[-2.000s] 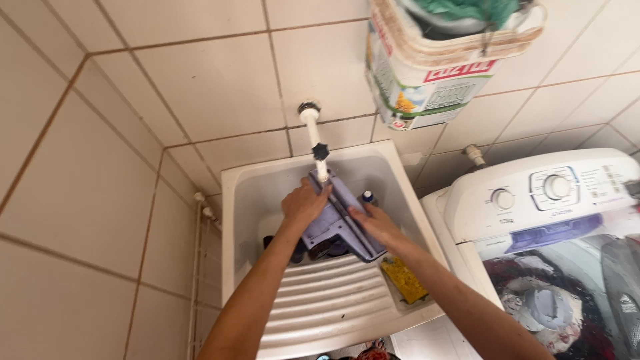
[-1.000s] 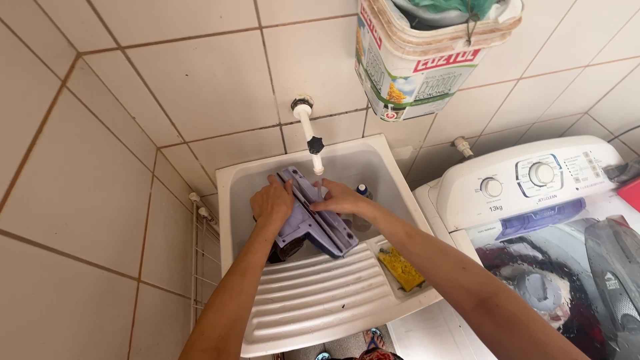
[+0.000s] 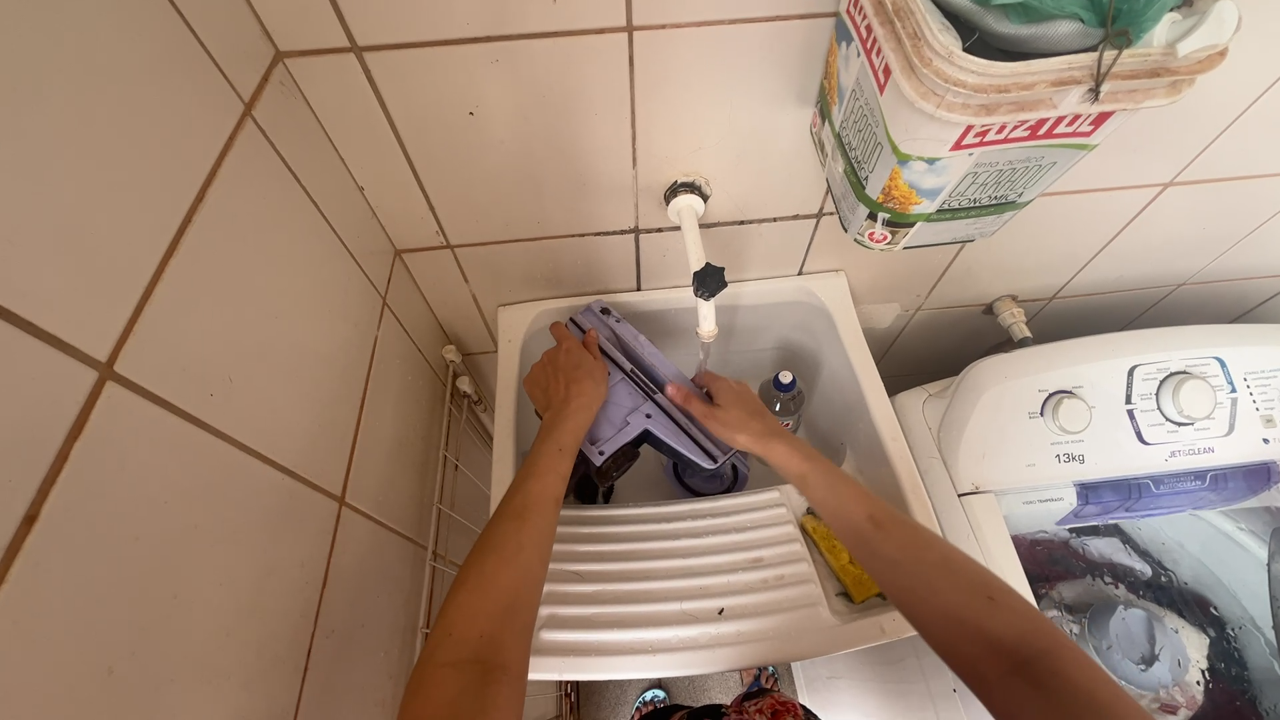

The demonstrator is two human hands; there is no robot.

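A lilac plastic part (image 3: 640, 405), probably a vacuum cleaner's floor head, lies tilted across the basin of a white laundry sink (image 3: 860, 345). My left hand (image 3: 568, 375) grips its upper left end. My right hand (image 3: 728, 408) rests at its right edge with the fingertips under a thin stream of water from the white tap (image 3: 692, 240), which has a black knob. Below the part are a round lilac piece (image 3: 708, 478) and dark items that I cannot make out. Behind my right hand stands a clear bottle with a blue cap (image 3: 784, 385).
The ribbed washboard (image 3: 670, 580) forms the sink's front, with a yellow sponge (image 3: 840, 560) in the tray beside it. A top-loading washing machine (image 3: 1120, 400) stands at the right. A paint bucket (image 3: 930, 150) hangs above; a white wire rack (image 3: 450, 500) is at the left.
My right hand has moved from the middle of the lilac part to its right edge, by the tap's stream. My left hand still holds the other end.
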